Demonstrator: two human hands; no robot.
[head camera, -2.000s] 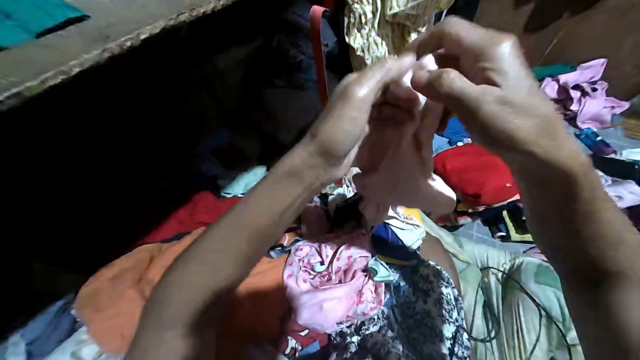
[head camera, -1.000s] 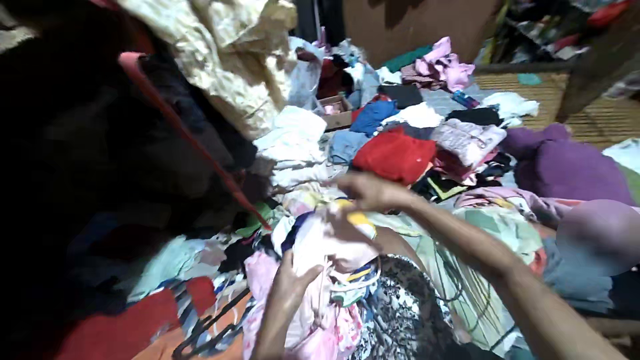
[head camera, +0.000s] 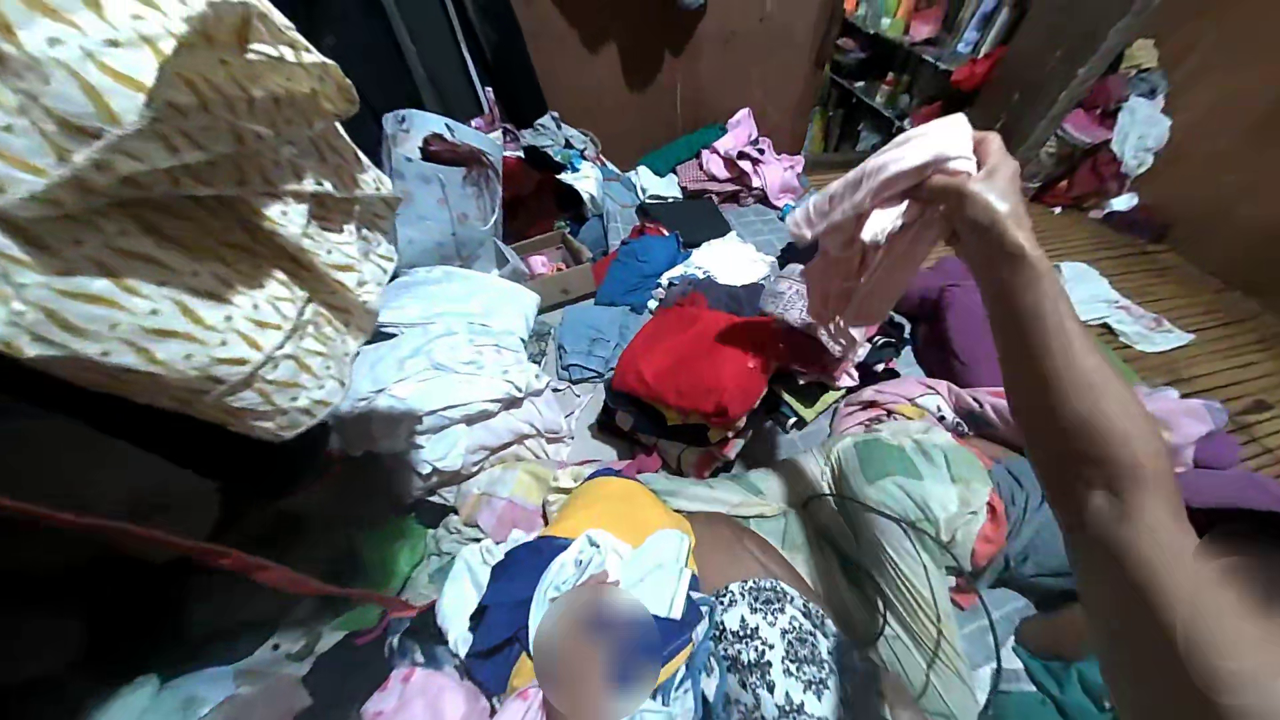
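My right hand (head camera: 975, 195) is raised at the upper right and grips a pale pink garment (head camera: 870, 235), which hangs down over the piles. A blurred skin-toned shape low in the middle looks like my left hand (head camera: 597, 650). It lies over a heap of clothes with a navy and yellow garment (head camera: 620, 505) and a white cloth (head camera: 655, 575); its fingers cannot be made out. Beside the heap is black-and-white patterned fabric (head camera: 775, 640) over a leg. Beyond it, a red folded garment (head camera: 700, 360) tops a pile.
A cream cloth with yellow-brown marks (head camera: 190, 220) hangs at the upper left. White folded clothes (head camera: 460, 350) are stacked near a small cardboard box (head camera: 560, 270). Purple fabric (head camera: 950, 310) lies at the right. A red strap (head camera: 220, 565) crosses the lower left, and a dark cord (head camera: 885, 590) lies over pale cloth.
My hands were together at a pale pink cloth; my right hand has moved up and to the right with it, away from the lap. The view has swung right.
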